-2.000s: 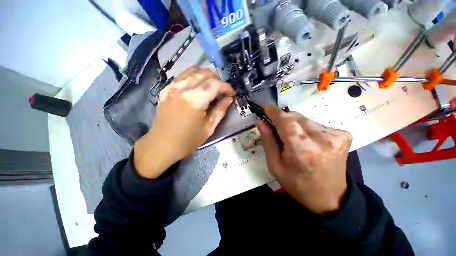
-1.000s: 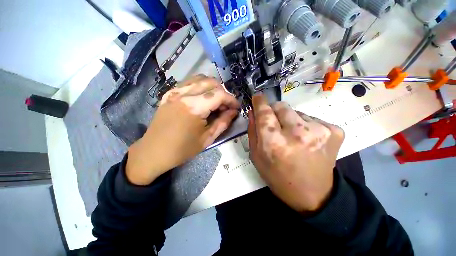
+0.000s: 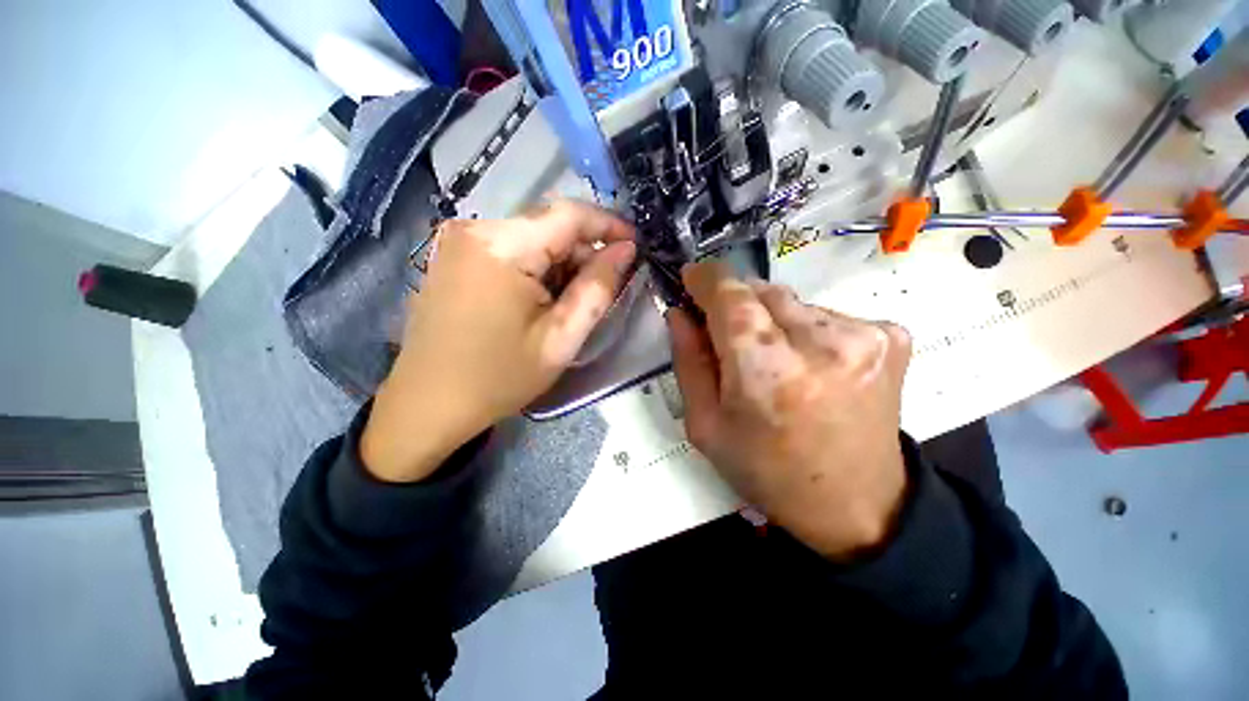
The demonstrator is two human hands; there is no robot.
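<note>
The overlock machine (image 3: 627, 55) has a blue-and-white head above the crowded metal needle and presser foot area (image 3: 685, 178). My left hand (image 3: 480, 308) is at the left of the needle area, thumb and index fingertips pinched together; any thread between them is too fine to make out. My right hand (image 3: 801, 390) is just right and in front of it, fingers closed on a slim dark tool (image 3: 673, 289), mostly hidden in the hand; whether snips or tweezers is unclear. The fingertips of both hands are close together and partly hide the presser foot.
The grey fabric piece (image 3: 349, 308) lies at the left, partly under my left forearm. A black thread spool (image 3: 137, 295) lies at the far left edge. Tension dials (image 3: 822, 69) and a guide rod with orange clips (image 3: 993, 217) are at the right. A red stool (image 3: 1178, 384) stands beyond the table.
My right hand has turned and shifted left towards the needle area, so the dark tool shows less. My left fingers have lifted slightly and moved back left, uncovering more cloth plate edge.
</note>
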